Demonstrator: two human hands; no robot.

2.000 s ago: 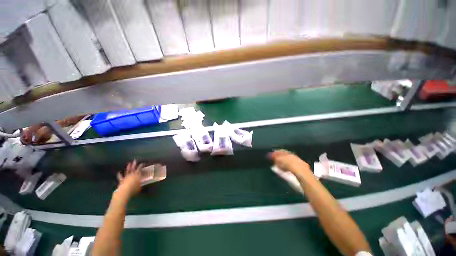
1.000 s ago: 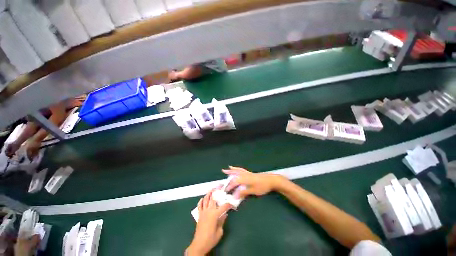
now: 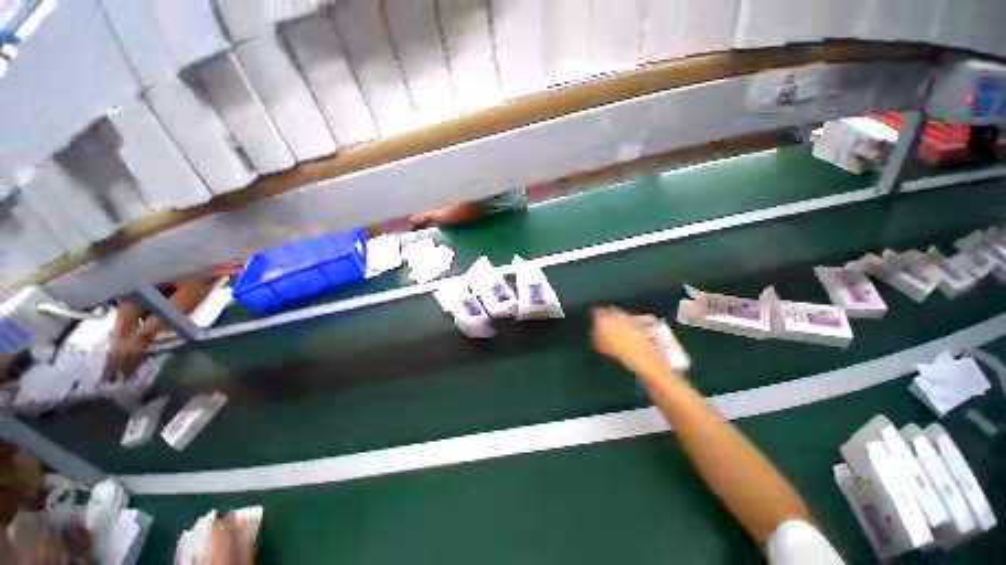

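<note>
My right hand point(image 3: 627, 338) is blurred and reaches over the dark green belt. It is against a white carton point(image 3: 670, 347), partly behind the hand and wrist; I cannot tell whether the fingers grip it. What looks like my left hand point(image 3: 227, 541) is at the bottom left, cut off by the frame edge, on a small group of white cartons point(image 3: 252, 523); its grip is unclear. Two open cartons with purple print point(image 3: 732, 313) point(image 3: 813, 320) lie end to end right of my right hand. Several open cartons point(image 3: 537, 296) stand in the middle of the belt.
A blue bin point(image 3: 301, 273) and white papers point(image 3: 427, 260) are on the far side. More cartons point(image 3: 853, 292) line the belt at right. A carton stack point(image 3: 913, 486) stands at the near right ledge. A loaded shelf point(image 3: 441, 138) crosses above. Other people's hands point(image 3: 447, 214) point(image 3: 138, 331) show.
My hands were together on a carton near the white strip; now they are apart, the right out over the belt and the left at the lower-left cartons. The view has shifted.
</note>
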